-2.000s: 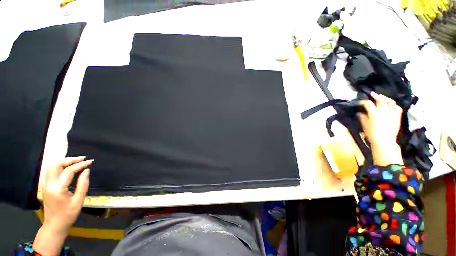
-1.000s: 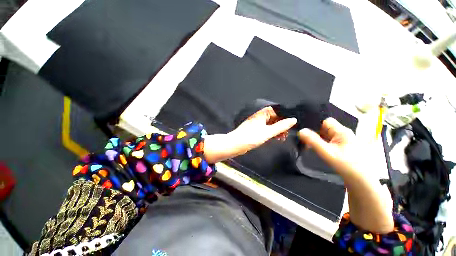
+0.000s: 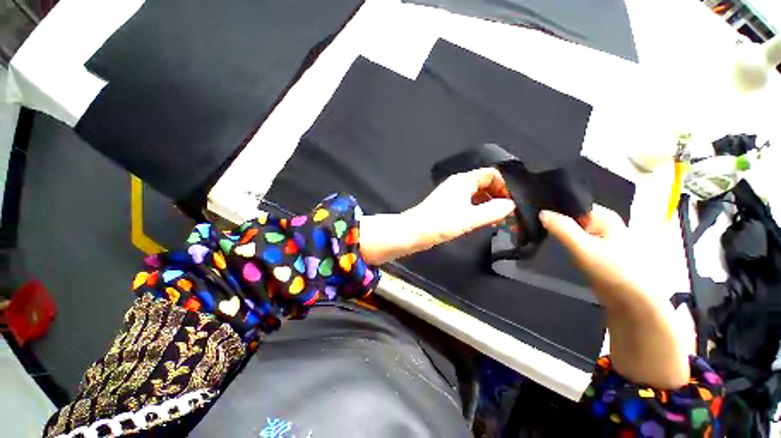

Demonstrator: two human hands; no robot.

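Observation:
A black fabric panel (image 3: 368, 141) with stepped corners lies flat on the white table, a thin pale line along its near edge. Above its middle, my left hand (image 3: 458, 210) and my right hand (image 3: 599, 248) hold a crumpled, looped black strip (image 3: 552, 188) between them. My left fingers pinch its left part. My right thumb and fingers grip its right part. The strip's lower end hangs over the panel; some fingertips are hidden by the fabric.
Black layers (image 3: 223, 77) lie at the left, and another dark sheet (image 3: 557, 21) at the back. At right are a yellow-handled tool (image 3: 676, 184), a translucent bottle (image 3: 715, 175) and a black strip pile (image 3: 745, 265). The table's near edge (image 3: 479, 329) runs diagonally. A red object (image 3: 30, 312) is at far left.
Two seconds ago my right hand was in the strip pile and my left at the panel's corner. Both came together over the panel with a black strip, which is now more spread. The view has turned.

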